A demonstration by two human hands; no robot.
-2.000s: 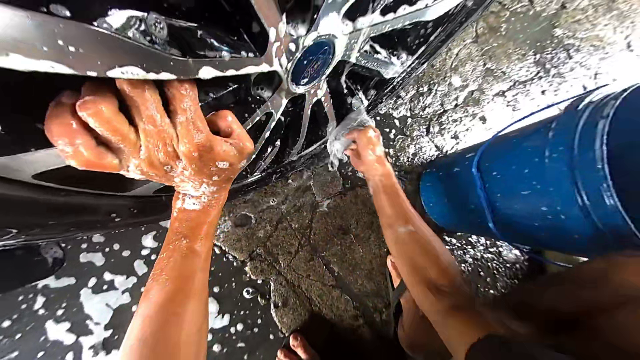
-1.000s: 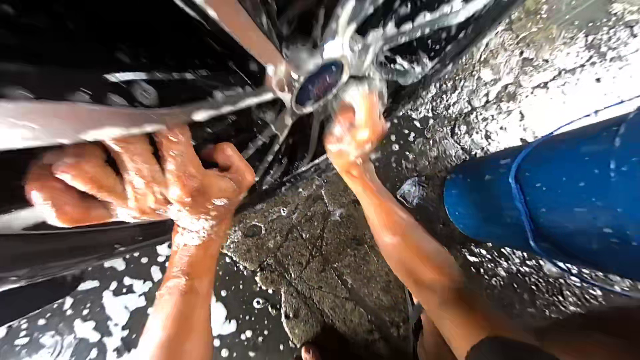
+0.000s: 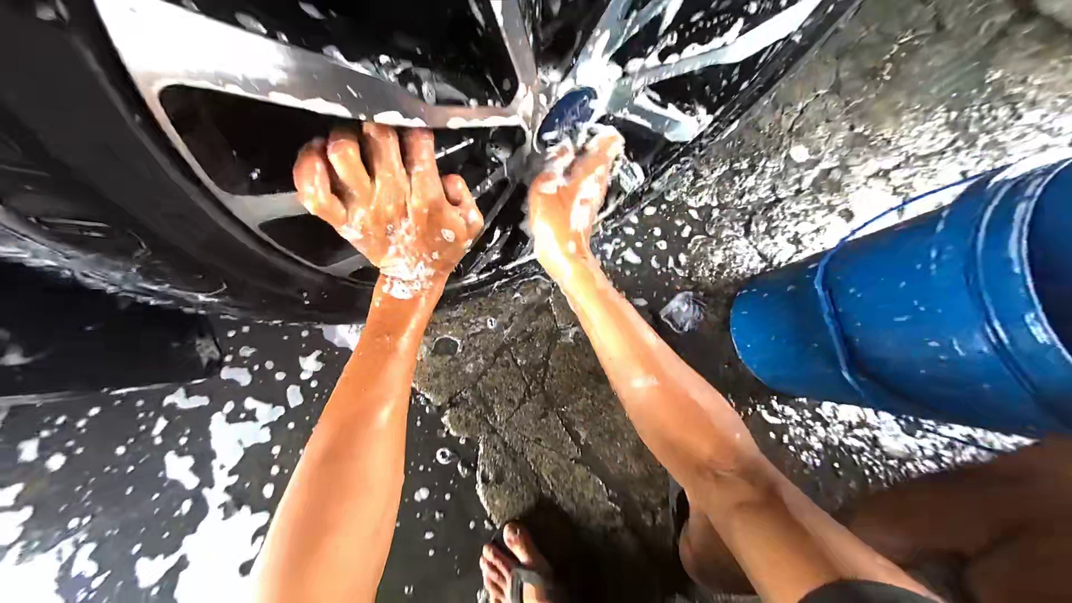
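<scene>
A soapy alloy wheel rim [image 3: 251, 63] with a blue center cap [image 3: 569, 115] fills the top of the view, inside a black tire [image 3: 109, 159]. My left hand [image 3: 389, 197] has its fingers hooked over a wide spoke, with suds on the knuckles and wrist; it grips that spoke. Just below the center cap, my right hand [image 3: 574, 188] is bent against the wheel among the spokes, covered in foam. Its fingers are partly hidden, and I cannot tell whether they hold a cloth or sponge.
At the right a blue plastic bucket [image 3: 904, 293] with a thin blue handle appears tipped in the view. Foam patches [image 3: 226, 469] dot the wet dark ground. A clear crumpled thing or clump of suds [image 3: 682, 311] lies left of the bucket. A sandaled foot [image 3: 515, 565] is at the bottom.
Two seconds ago my right hand was at the tire's lower edge with something whitish and wet; now it is by the center cap. My left hand stays at the spoke. The view has shifted.
</scene>
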